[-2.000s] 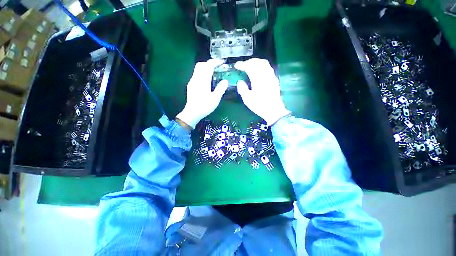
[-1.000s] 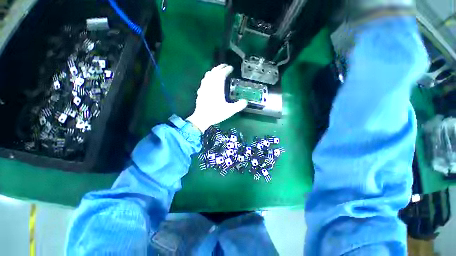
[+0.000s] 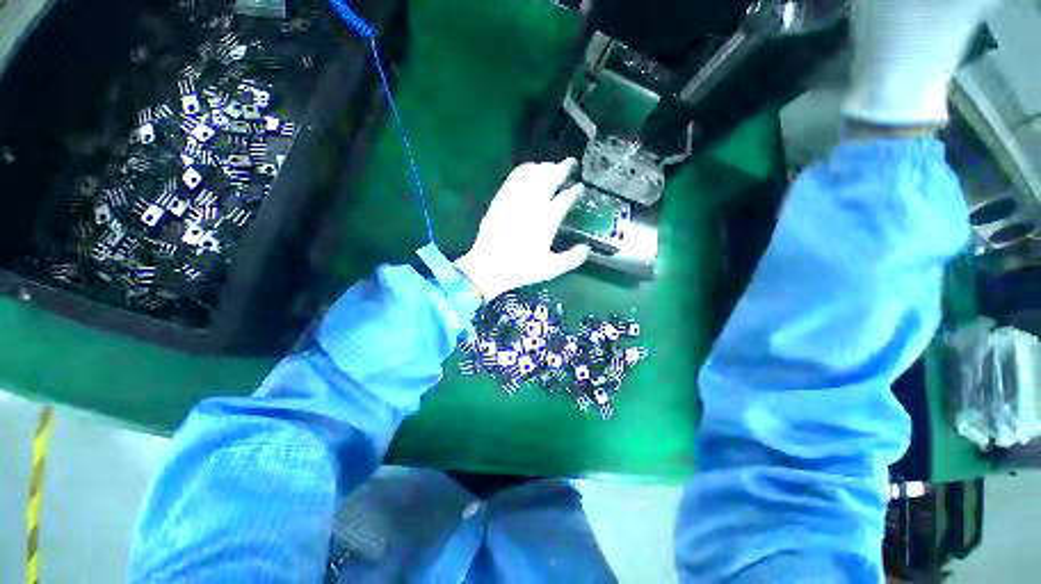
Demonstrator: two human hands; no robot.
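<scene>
The lower die [image 3: 622, 234], a silver block with a teal area, sits in front of the upper die [image 3: 623, 169] of the bench press. My left hand [image 3: 523, 232], in a white glove, is at the left side of the lower die with fingers apart and nothing visible in it. My right hand [image 3: 913, 57], gloved, is raised at the top right, cut off by the frame edge; its fingers are not visible. A loose pile of transistors [image 3: 554, 351] lies on the green mat in front of the die.
A black parts bin [image 3: 217, 308] with many transistors stands at left. A blue coiled cord [image 3: 400, 126] runs to my left wrist. Bent metal arms [image 3: 579, 108] flank the upper die. A clear plastic bag [image 3: 995, 382] lies at far right. The right bin is largely hidden by my arm.
My right hand has left the die and risen to the upper right. My left hand stays by the die. The view has swung, showing more of the left bin; the upper die now looks closer to the lower one.
</scene>
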